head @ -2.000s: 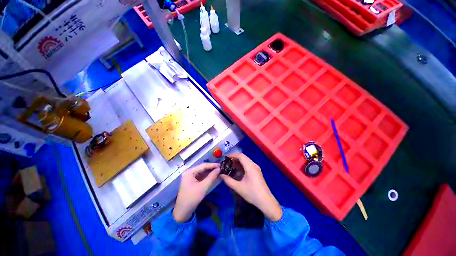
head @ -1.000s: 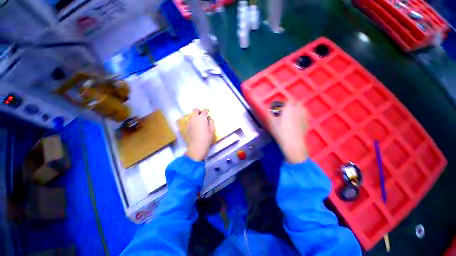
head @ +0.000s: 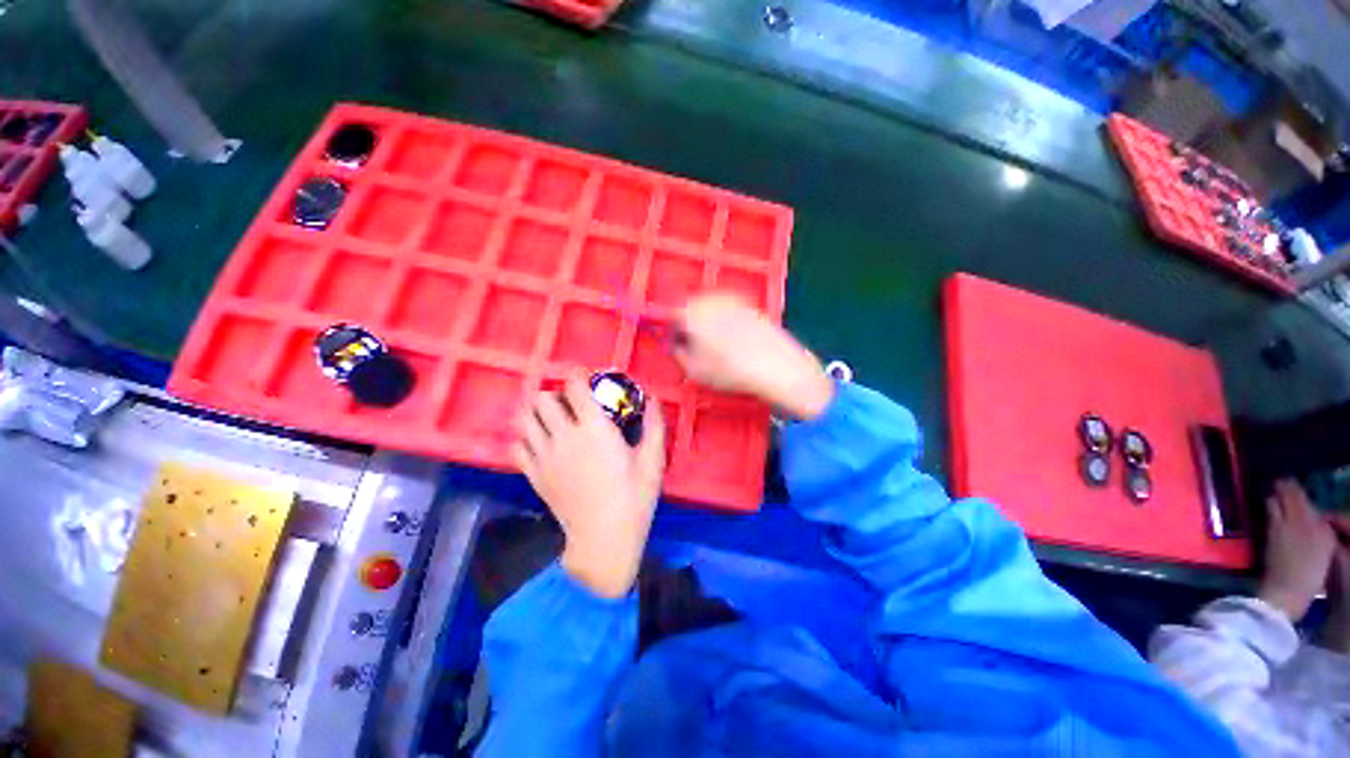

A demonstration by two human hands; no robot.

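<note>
The red foam tray (head: 496, 245) lies in front of me. My left hand (head: 600, 471) is on an opened round device (head: 618, 397) at the tray's near side, fingers around it. My right hand (head: 729, 350) is over the tray's right part, fingers bent together at the blue stick (head: 634, 307), which is faint and blurred. Another opened device (head: 353, 356) lies on the near left of the tray, its black disc (head: 381, 379) beside the lit inside. Two black round parts sit in the far left pockets.
The machine with gold plates (head: 197, 585) and a red button (head: 381, 572) is at the lower left. White bottles (head: 107, 200) stand at the left. A flat red foam pad (head: 1088, 400) holds paired discs at the right. Another person's hand (head: 1297, 548) is at the right edge.
The view has turned right. My left hand has left the machine plate for the device on the tray. My right hand has moved from the left pockets to the blue stick. A device now lies open at the tray's left.
</note>
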